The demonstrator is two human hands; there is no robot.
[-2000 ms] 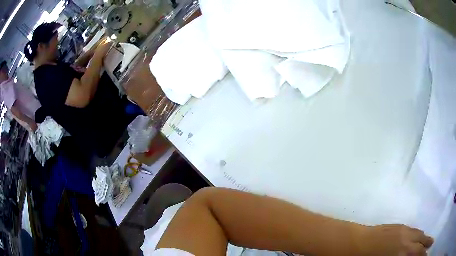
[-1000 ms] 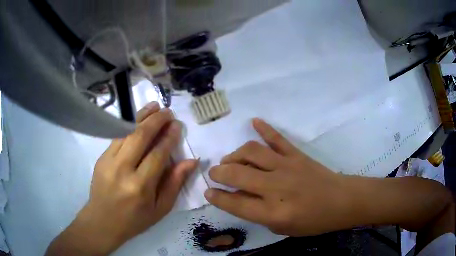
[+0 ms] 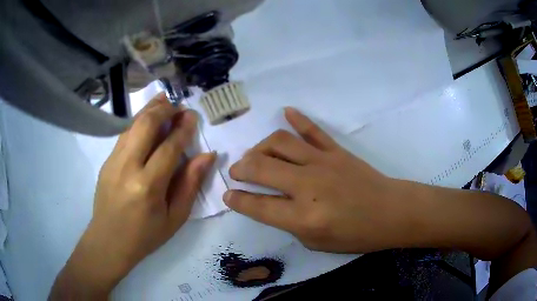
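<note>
A white fabric panel (image 3: 330, 82) lies flat under the sewing machine head (image 3: 56, 76), with a thin seam edge (image 3: 207, 144) running from the presser foot (image 3: 174, 93) toward its near end. My left hand (image 3: 147, 170) presses on the cloth left of the seam, its fingertips close to the presser foot and its thumb near the seam. My right hand (image 3: 294, 182) lies on the cloth right of the seam, fingers bent and spread, fingertips at the seam. The ribbed cream tension knob (image 3: 225, 103) hangs above the cloth. The needle tip is hidden.
The white table (image 3: 459, 135) has ruler marks at its front edge and a dark worn patch (image 3: 252, 271) near me. A yellow-edged tray (image 3: 518, 97) sits at the right edge. A grey machine part (image 3: 480, 17) is at upper right. White items (image 3: 497, 191) lie below the tray.
Two seconds ago the view showed another person and heaped white cloth at left. Since one second ago, both hands and the near cloth end have moved up toward the machine.
</note>
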